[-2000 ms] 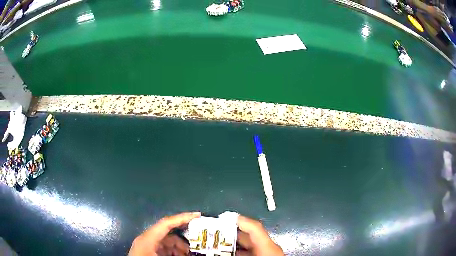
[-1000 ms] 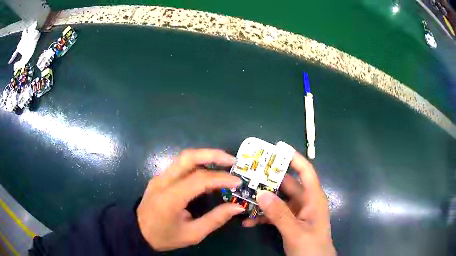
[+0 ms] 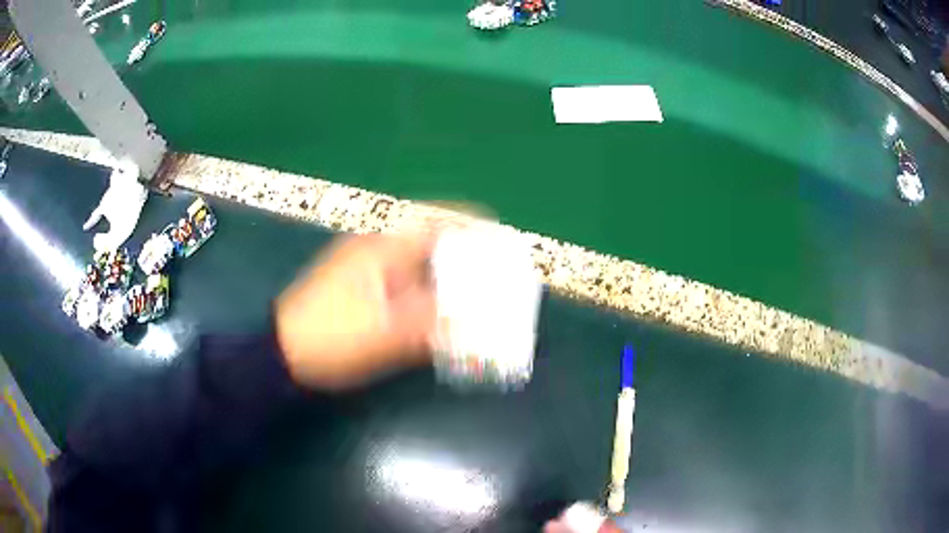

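Note:
My left hand [image 3: 359,307] is raised over the bench near the speckled edge, blurred by motion. It grips a white housing [image 3: 487,297] by its left side; small coloured parts show blurred along the housing's lower end. My right hand [image 3: 588,519] is cut off by the bottom edge; only fingertips show, one with a white cover, at the lower end of the pen. The pen [image 3: 622,442], pale with a blue end, lies on the dark green bench [image 3: 312,458]. Whether the right fingers grip the pen cannot be told.
Several white-and-coloured subassemblies [image 3: 117,292] and a white glove [image 3: 120,211] are by the grey pillar [image 3: 88,89] at left. Beyond the speckled edge [image 3: 666,297], the green conveyor [image 3: 364,125] carries a white card [image 3: 607,104] and spaced units [image 3: 908,172].
My left hand has moved up and forward with the housing. My right hand has let go of the housing and moved down to the pen's lower end. The view has shifted, showing more conveyor.

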